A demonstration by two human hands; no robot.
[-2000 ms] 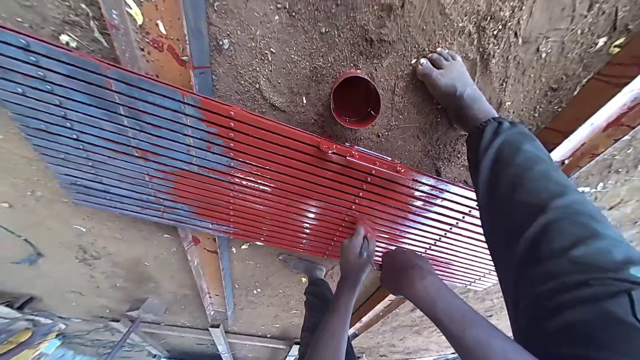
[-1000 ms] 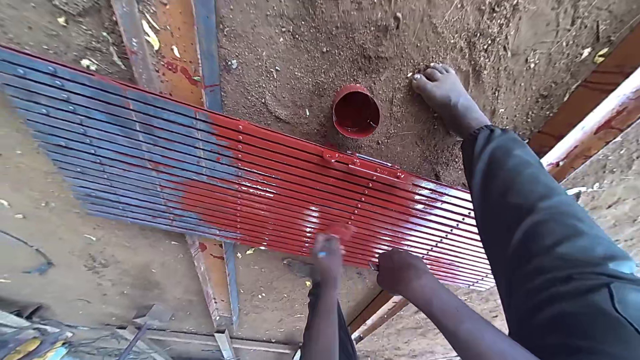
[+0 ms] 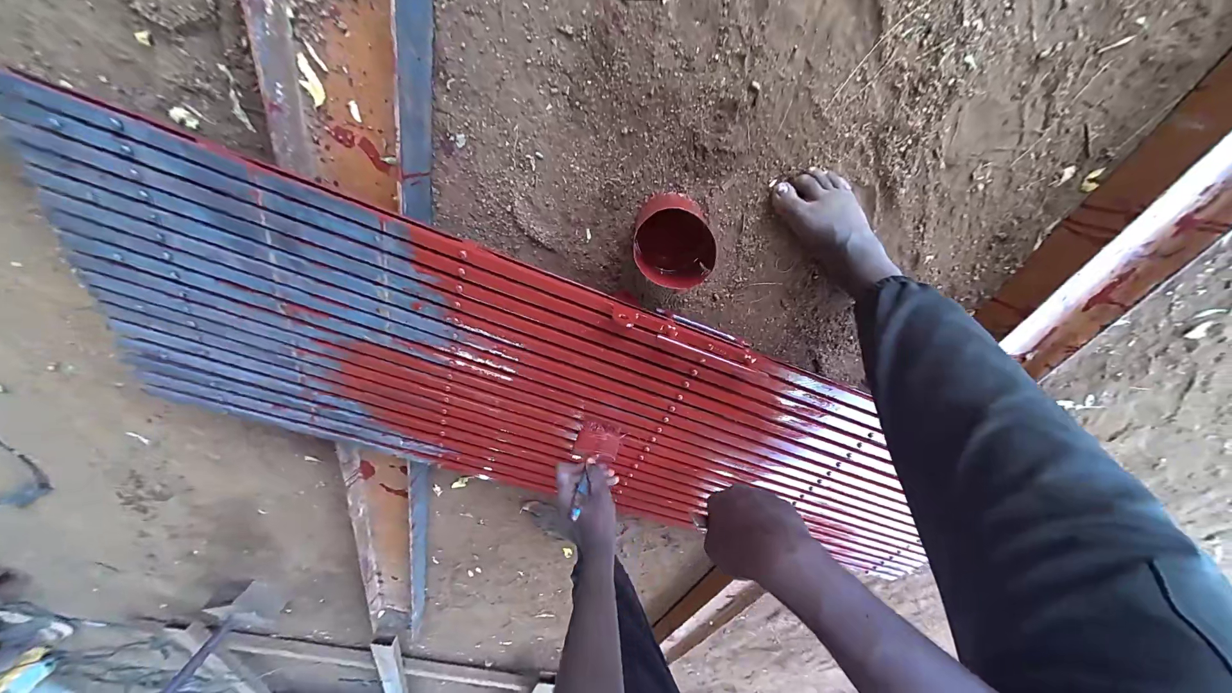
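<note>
A long slatted metal panel [image 3: 539, 346] lies slantwise across the view. Its middle is coated in wet red paint, its left part is blue-grey and its right end is shiny, partly bare metal. My left hand [image 3: 589, 481] is closed around the handle of a paintbrush [image 3: 598, 441], whose red-coated bristles touch the slats near the panel's lower edge. To the right, my right hand [image 3: 751, 525] is curled at the same edge, its fingertips mostly hidden. Beyond the upper edge stands a round open container [image 3: 674, 202] with red paint inside.
Under the panel at left runs a paint-spattered metal beam [image 3: 361, 115]; another beam [image 3: 1107, 231] lies at right. My bare foot [image 3: 823, 217] is on the soil near the container, and my trouser leg [image 3: 972, 452] crosses the panel's right end. A shovel [image 3: 245, 606] lies lower left.
My left hand has moved left along the panel with the brush, away from my right hand. My right hand stays at the lower edge.
</note>
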